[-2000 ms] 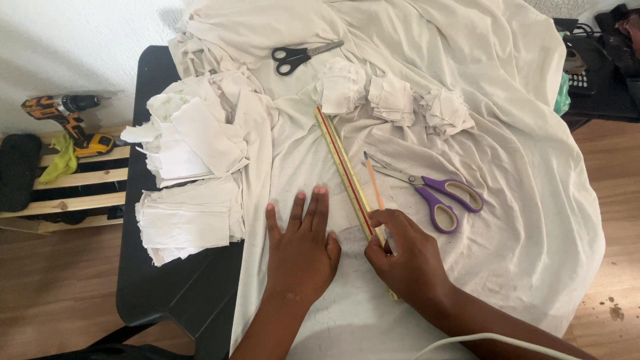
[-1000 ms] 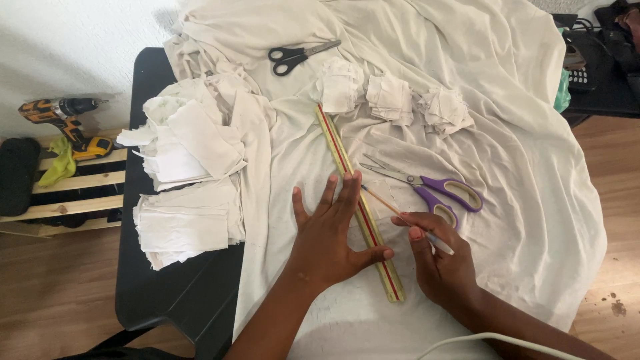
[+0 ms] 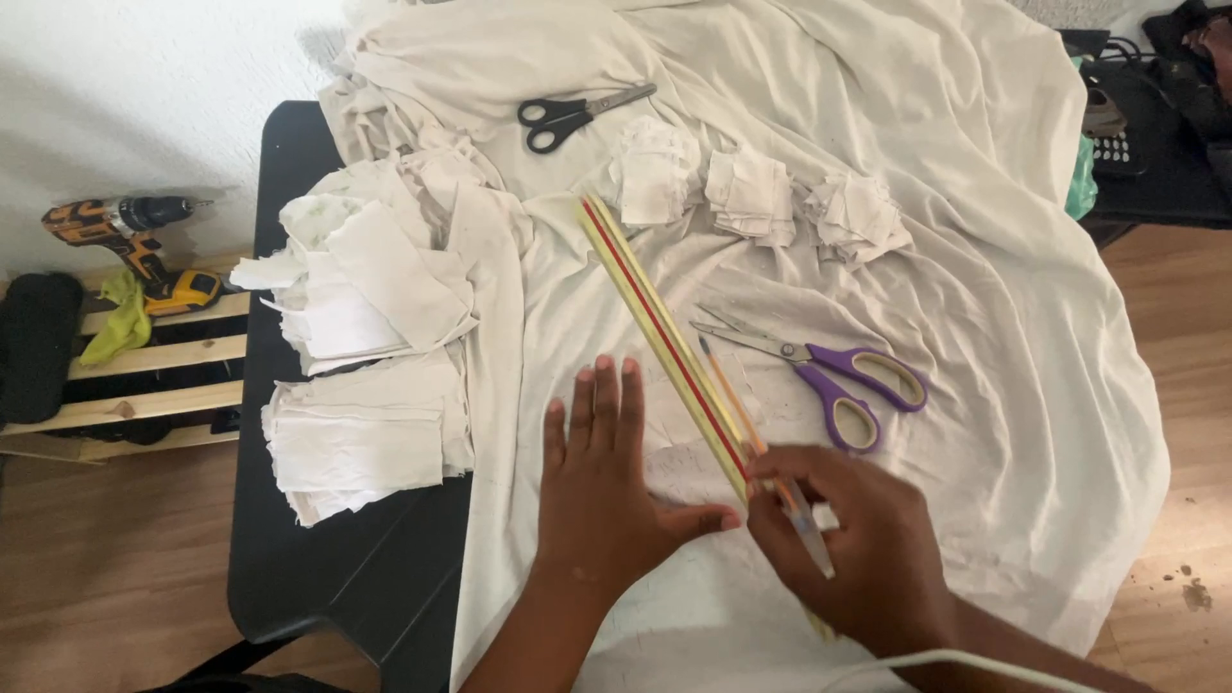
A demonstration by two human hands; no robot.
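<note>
A white cloth [image 3: 1001,404] lies wrinkled over a black table. My left hand [image 3: 606,481] rests palm down on it, fingers spread, left of a yellow scale ruler [image 3: 664,342] with a red stripe. My right hand [image 3: 857,549] holds a pen with an orange refill [image 3: 736,399] between thumb and fingers, at the ruler's lower part, which it partly hides. Purple-handled scissors [image 3: 818,371] lie partly spread to the right of the ruler. Black-handled scissors [image 3: 577,115] lie farther back. Three small stacks of cut cloth pieces [image 3: 654,173] [image 3: 751,195] [image 3: 857,217] sit in a row beyond the ruler.
Larger piles of cut white cloth [image 3: 375,269] [image 3: 361,433] lie at the left, over the black table's edge [image 3: 274,558]. A cordless drill [image 3: 140,250] stands on a wooden slatted pallet [image 3: 159,361] beside the wall. A pale cable [image 3: 948,657] crosses my right forearm.
My left hand has come off the ruler, where it lay a second ago, and is now on the cloth to its left. My right hand, still with the pen, has moved against the ruler.
</note>
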